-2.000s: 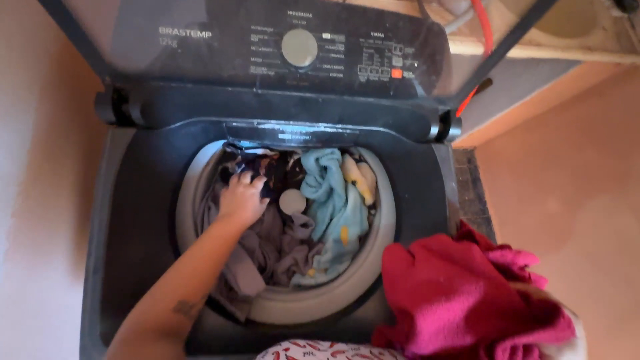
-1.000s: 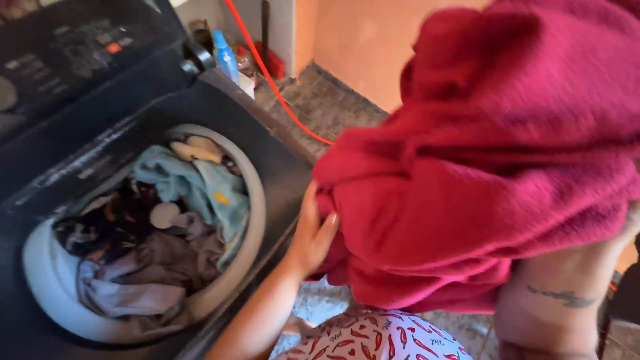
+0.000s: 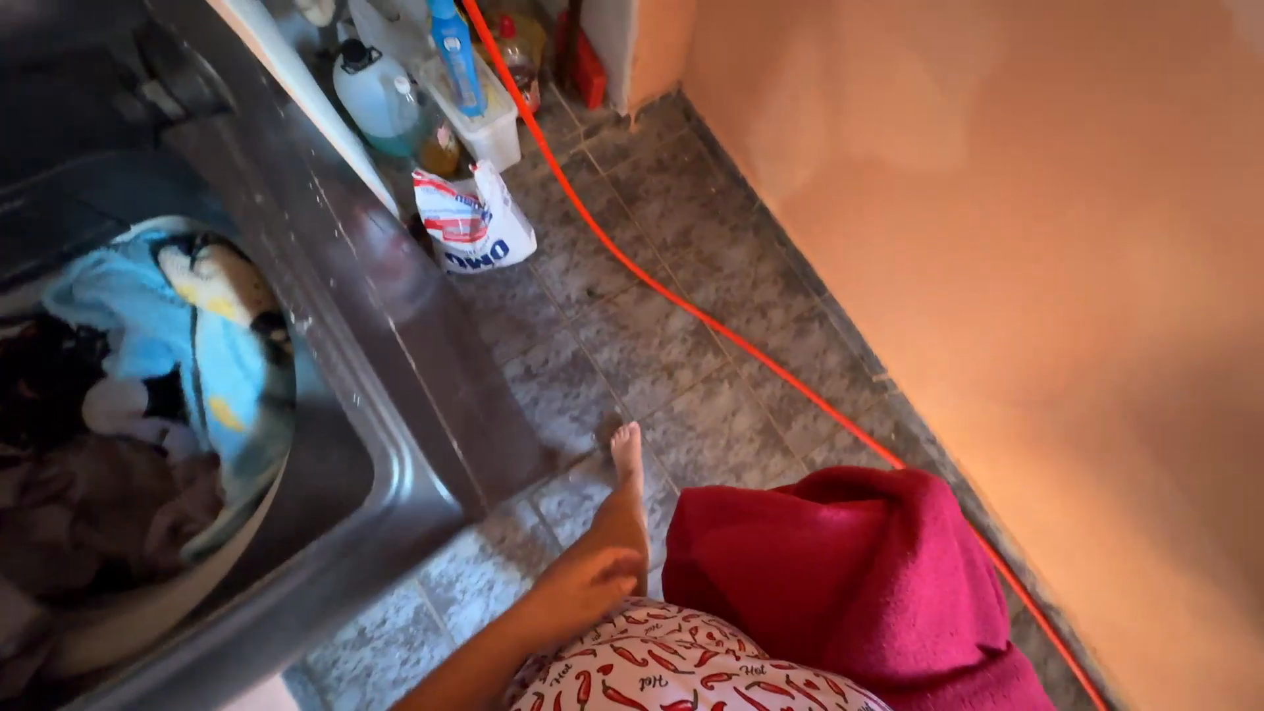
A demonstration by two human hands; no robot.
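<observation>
My left hand [image 3: 592, 583] is low in front of me, beside the chili-print garment [image 3: 691, 662] I wear, with nothing visible in it; its fingers are blurred. A crimson towel-like cloth [image 3: 839, 583] hangs at the lower right, at my right side. My right hand does not show. On the left stands a dark top-loading washing machine [image 3: 395, 434]. Inside its drum lie a light blue towel [image 3: 227, 365] with yellow spots, brownish clothes [image 3: 109, 504] and dark clothes [image 3: 44, 375].
An orange-red hose or cable [image 3: 691, 311] crosses the tiled floor [image 3: 691, 415]. Beyond the machine are a detergent bag [image 3: 474, 219], a large plastic jug [image 3: 375, 94], a blue bottle [image 3: 456, 59] and a white tub [image 3: 499, 133]. An orange wall [image 3: 987, 197] rises on the right.
The view has swung right and down. My left hand, first in the drum and then touching the crimson cloth, is now apart from it. The cloth hangs lower in view.
</observation>
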